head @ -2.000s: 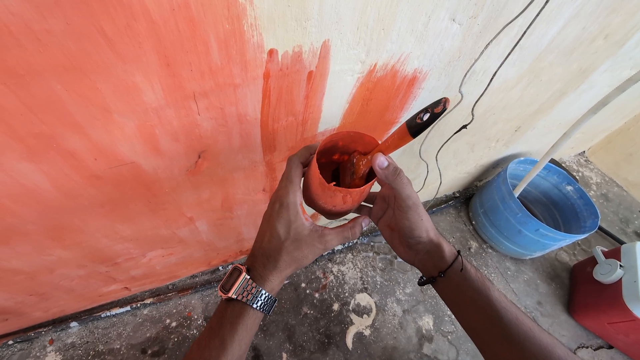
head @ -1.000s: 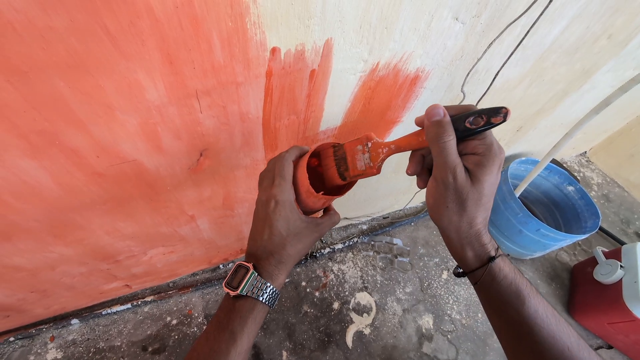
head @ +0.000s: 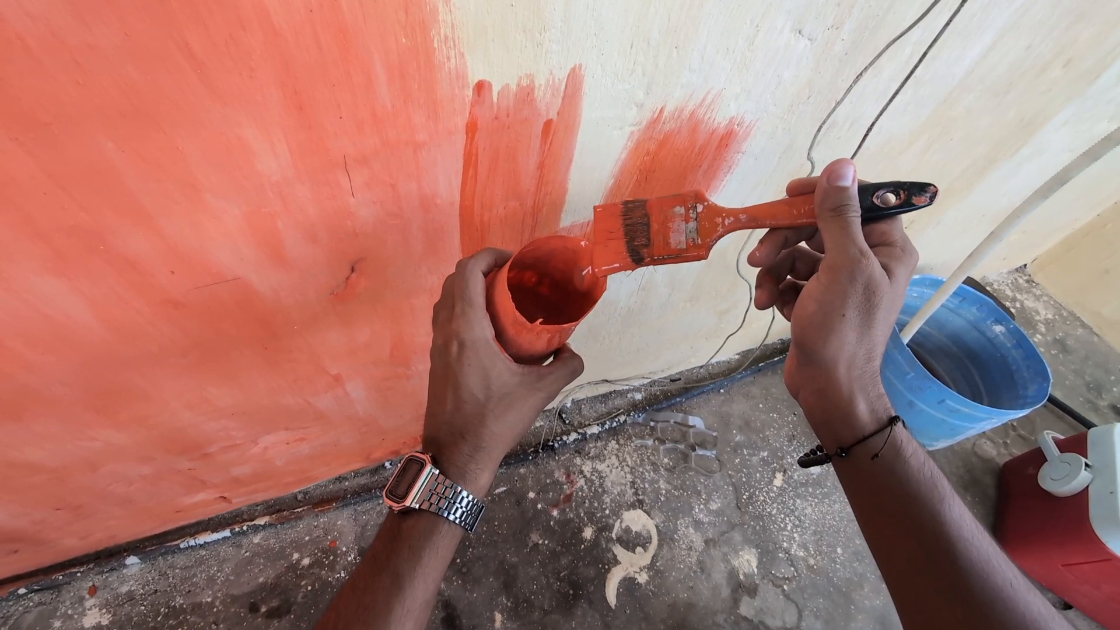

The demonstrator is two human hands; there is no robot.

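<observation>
My left hand (head: 490, 359) is wrapped around an orange paint-coated cup (head: 534, 337), its mouth tilted toward me, with orange paint inside. A flat paintbrush (head: 691, 227) is gripped by its handle in my right hand (head: 844, 289). The brush lies nearly level, its orange-loaded bristles at the cup's right rim. Behind both is a wall (head: 262, 219), orange on the left and cream on the right, with two patches of orange strokes near the border between the colours.
A blue plastic tub (head: 945, 420) with a pale hose (head: 1015, 227) in it stands on the stained concrete floor (head: 700, 560) at right. Nearer is a red and white cooler (head: 1050, 525). Thin wires (head: 831, 105) hang along the wall. A clear plastic piece (head: 678, 437) lies by the wall's base.
Two seconds ago the brush's bristles were down inside the cup; my right hand has since drawn it out to the right. My left hand has kept hold of the cup.
</observation>
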